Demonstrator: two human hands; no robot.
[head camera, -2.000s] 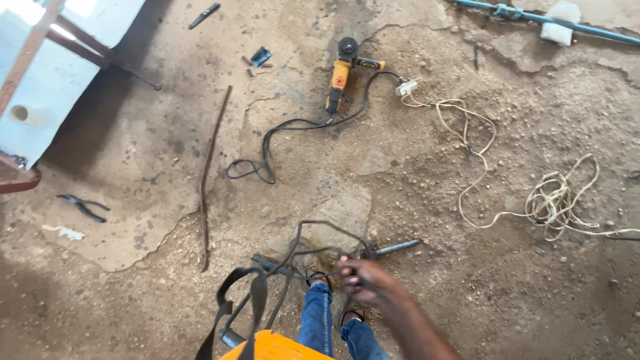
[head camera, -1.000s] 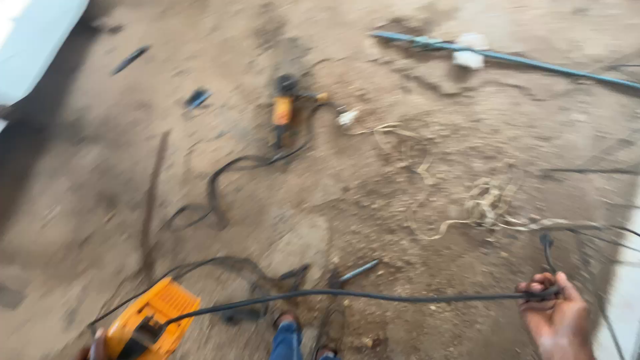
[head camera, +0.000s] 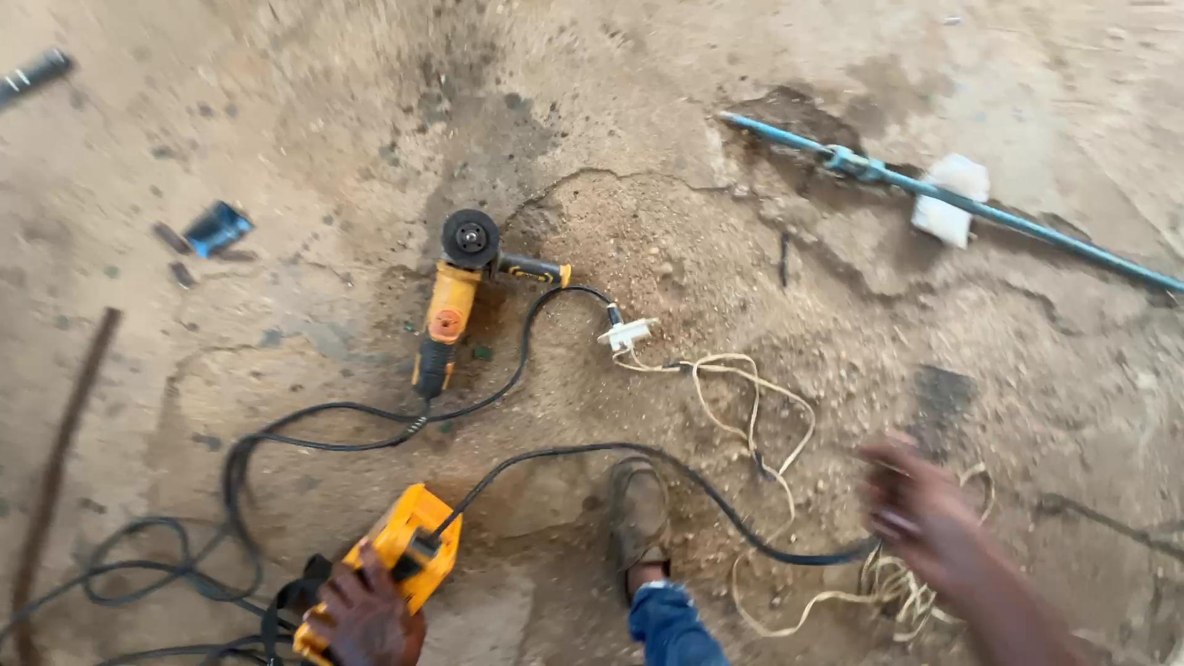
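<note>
My left hand (head camera: 370, 606) grips a yellow-orange power unit (head camera: 430, 536) with a black strap at the bottom. From its front a thick black cable (head camera: 638, 450) arcs right to near my right hand (head camera: 911, 504). That hand is blurred, over the ground beside tangled cream cord (head camera: 902, 601); whether it touches the cable cannot be told. A yellow and black angle grinder (head camera: 449, 314) lies ahead, disc (head camera: 470, 238) up and side handle to the right. Its black cord reaches a white connector (head camera: 627, 334) joined to the cream cord.
A blue metal rod (head camera: 1017, 222) lies at upper right across a white block (head camera: 951, 199). A rusty bar (head camera: 65, 462) lies at left, with a small blue object (head camera: 217, 228) and a dark tool (head camera: 35, 76) beyond. Black cable loops (head camera: 166, 555) spread at lower left. My shoe (head camera: 640, 509) stands between my hands.
The power unit has moved forward and right in my left hand. My right hand held the black cable a second ago, stretched nearly straight; now the cable sags in a curve. The view has shifted.
</note>
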